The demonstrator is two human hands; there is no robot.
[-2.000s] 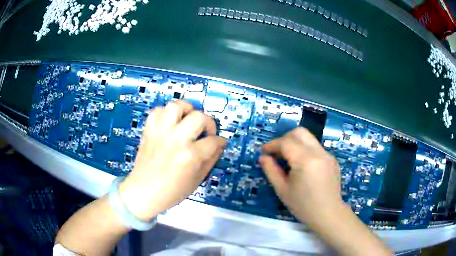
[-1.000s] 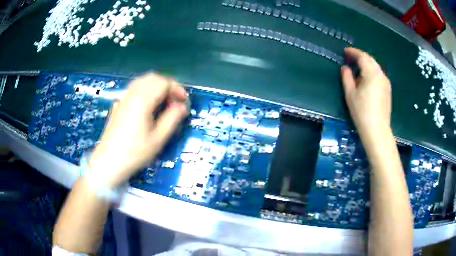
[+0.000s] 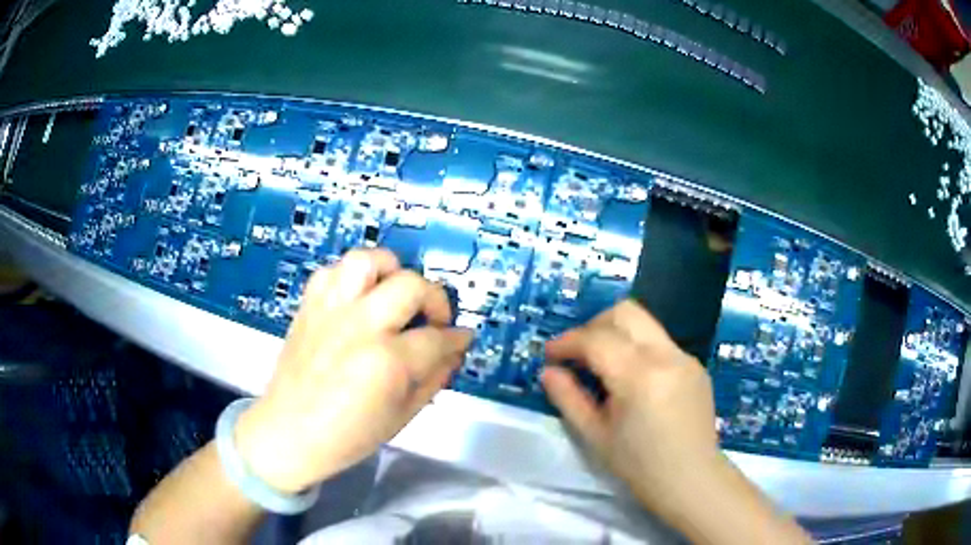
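Note:
Blue PCB panels (image 3: 426,229) with silver and black chips lie side by side in the track. My left hand (image 3: 367,357) is over the middle panel, fingers bent, fingertips low at the board; whether it holds a part is hidden. My right hand (image 3: 634,389) is just right of it, thumb and forefinger almost together near the panel's front right part; any tiny part between them cannot be made out. A pale wristband (image 3: 256,463) is on my left wrist.
Metal-shell connectors (image 3: 660,48) stand in rows on the green surface (image 3: 405,69). White connectors lie loose at far left (image 3: 213,19) and far right (image 3: 951,160). A pale metal edge (image 3: 181,325) runs along the front. A red object (image 3: 928,32) is at top right.
My right hand has come back from the connector rows to the panel. My left hand has moved right and toward the front edge. The view has shifted a little.

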